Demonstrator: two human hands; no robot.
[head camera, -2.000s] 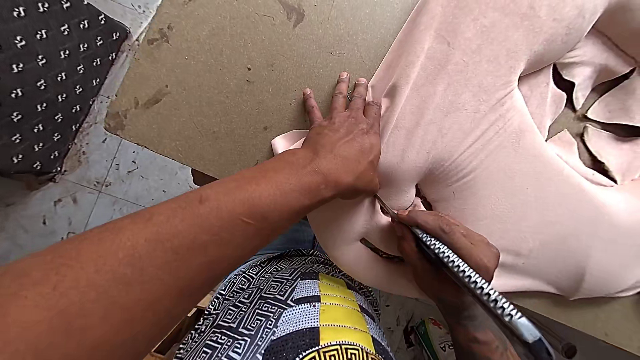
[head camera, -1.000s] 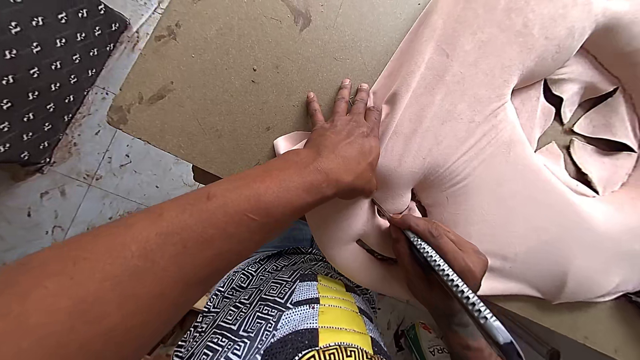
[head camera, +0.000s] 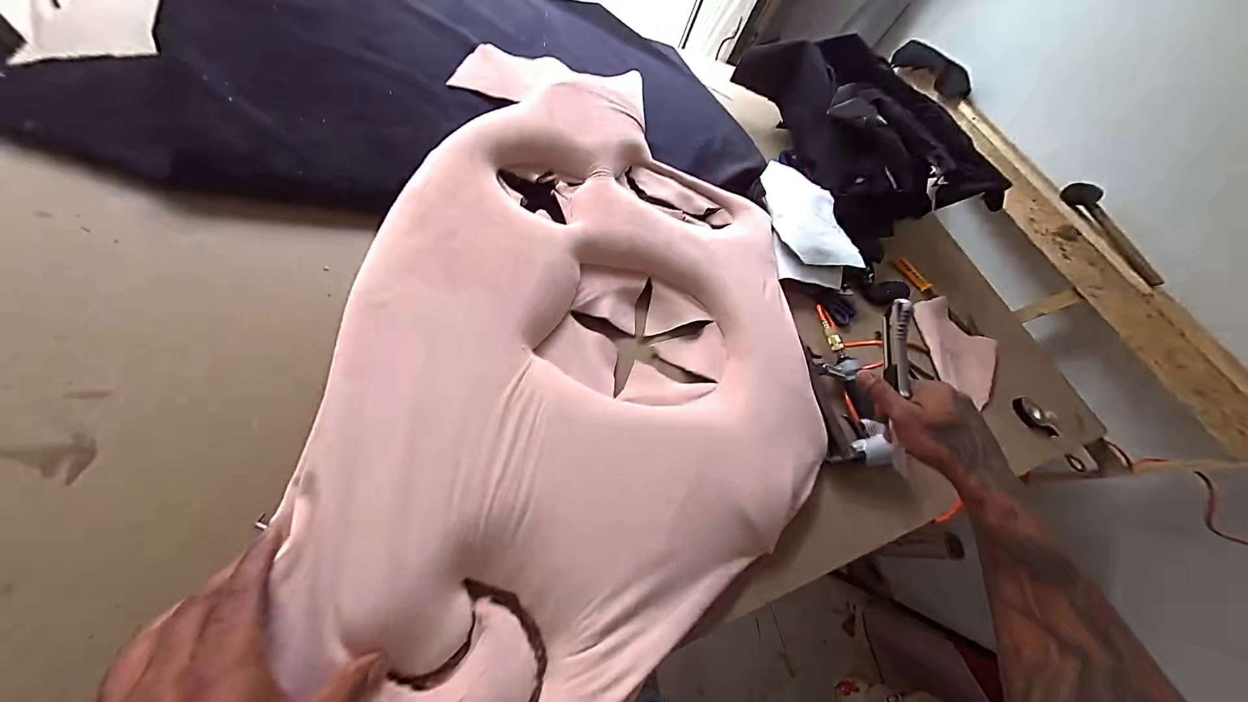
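A curved panel (head camera: 419, 439) covered in pale pink, stretched material lies across the table. Slits radiate in a star in its round middle recess, and more cuts show near its far end and at its near end. My left hand (head camera: 214, 624) grips the panel's near left edge, thumb on top. At the right, over the table, my right hand (head camera: 926, 419) is closed around a tool with a ridged metal handle (head camera: 900, 341); its working end cannot be made out. Right beside that hand is an air tool (head camera: 848, 370) with brass and orange hose fittings.
Dark blue sheet material (head camera: 273, 107) covers the table's far side. Black cloth (head camera: 838, 127) and white scraps (head camera: 811, 219) are heaped at the far right. A pink offcut (head camera: 955, 346), an orange-handled tool (head camera: 914, 276) and a round metal object (head camera: 1033, 414) lie near the right edge.
My right hand, with the ridged-handled tool, has left the panel's small cut and is now to its right. My left hand has gone from lying flat to gripping the edge. The view has swung considerably.
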